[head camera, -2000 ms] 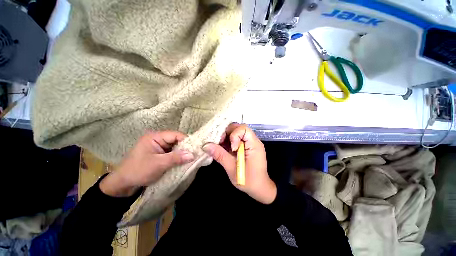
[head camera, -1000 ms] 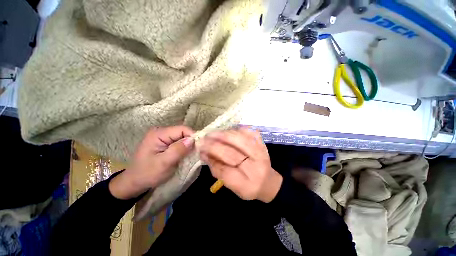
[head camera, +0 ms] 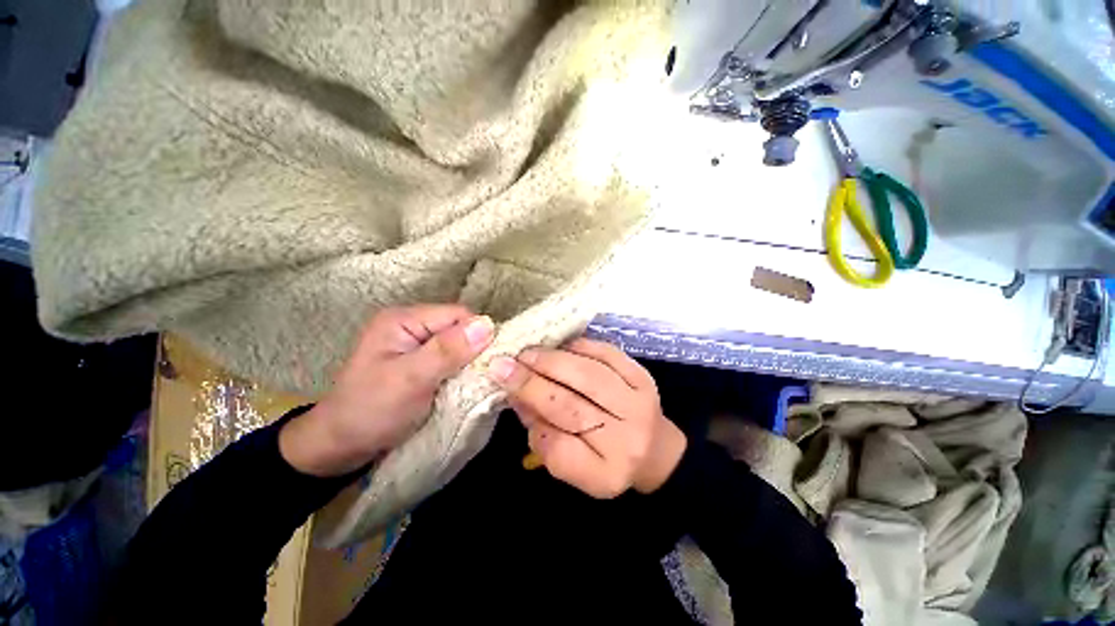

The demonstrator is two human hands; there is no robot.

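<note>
A large beige fleece garment lies over the left of the white machine table and hangs over its front edge. My left hand pinches the garment's folded edge between thumb and fingers. My right hand grips the same edge just to the right, its fingertips close to my left thumb. A small yellow tip of a stick shows below my right hand; the rest of it is hidden. A squarish stitched outline, perhaps a pocket, lies just above the hands.
The sewing machine head stands at the upper right. Scissors with yellow and green handles lie on the white table. Crumpled beige garments lie below the table at the right, by a blue crate edge. A cardboard box stands lower left.
The yellow stick, upright in my right hand earlier, is now mostly hidden below it. My right fingers have folded over the garment edge. The view has shifted, so the machine and scissors appear further right.
</note>
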